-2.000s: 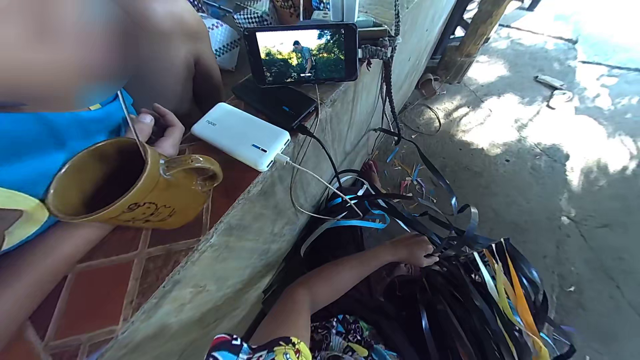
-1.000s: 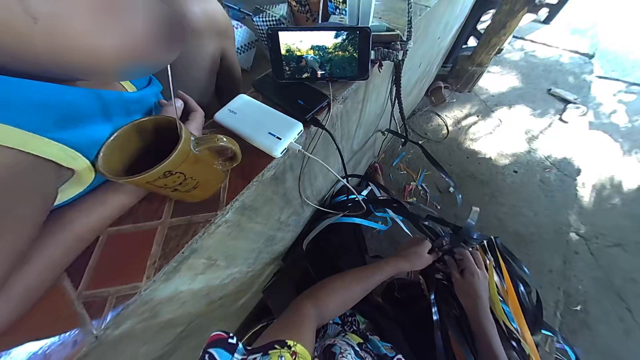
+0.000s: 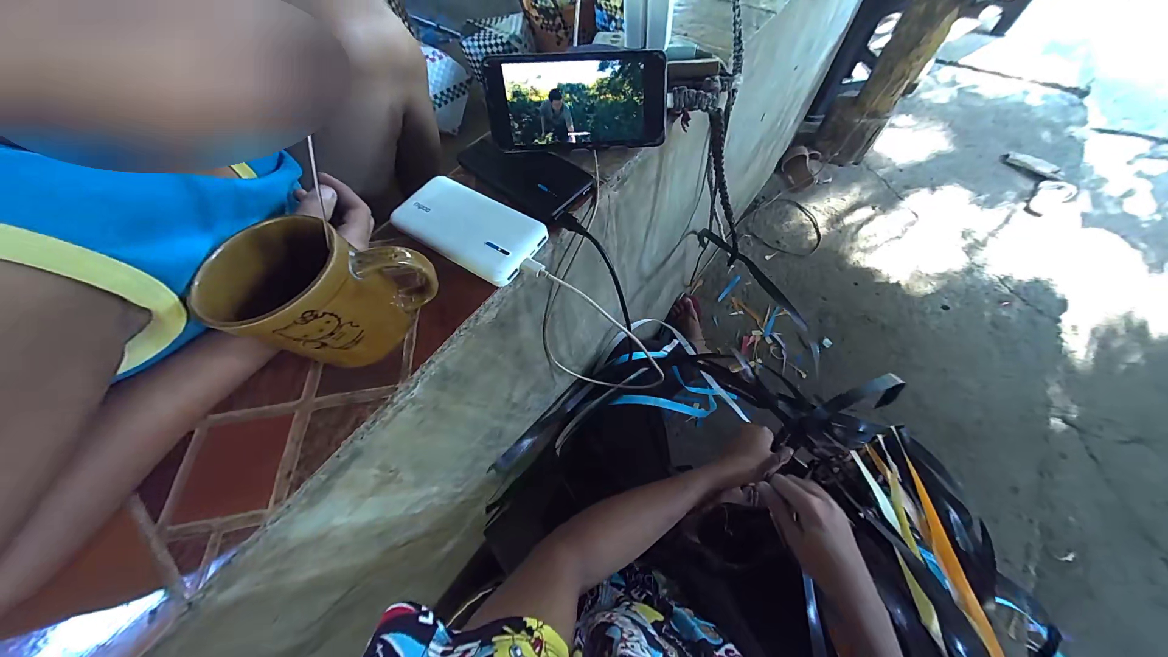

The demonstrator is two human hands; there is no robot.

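My left hand (image 3: 753, 456) and my right hand (image 3: 808, 511) are close together over my lap, their fingers at a bunch of black plastic strips (image 3: 821, 429). The left fingertips pinch a black strip; the right fingers are bent beside them, and what they grip is partly hidden. Orange strips (image 3: 949, 547) and pale yellow ones hang on the right of the bundle. Light blue strips (image 3: 666, 403) lie to the left of my hands, near a white cable.
On the tiled ledge (image 3: 237, 465) are a brown mug (image 3: 365, 319), a white power bank (image 3: 470, 228), a black power bank (image 3: 529, 182) and a propped phone (image 3: 575, 100). Another person (image 3: 210, 210) sits at the left. Strip scraps (image 3: 757, 338) litter the concrete floor.
My right hand, out of view two seconds ago, has come in from below and joined my left hand at the black strips. The view has shifted somewhat.
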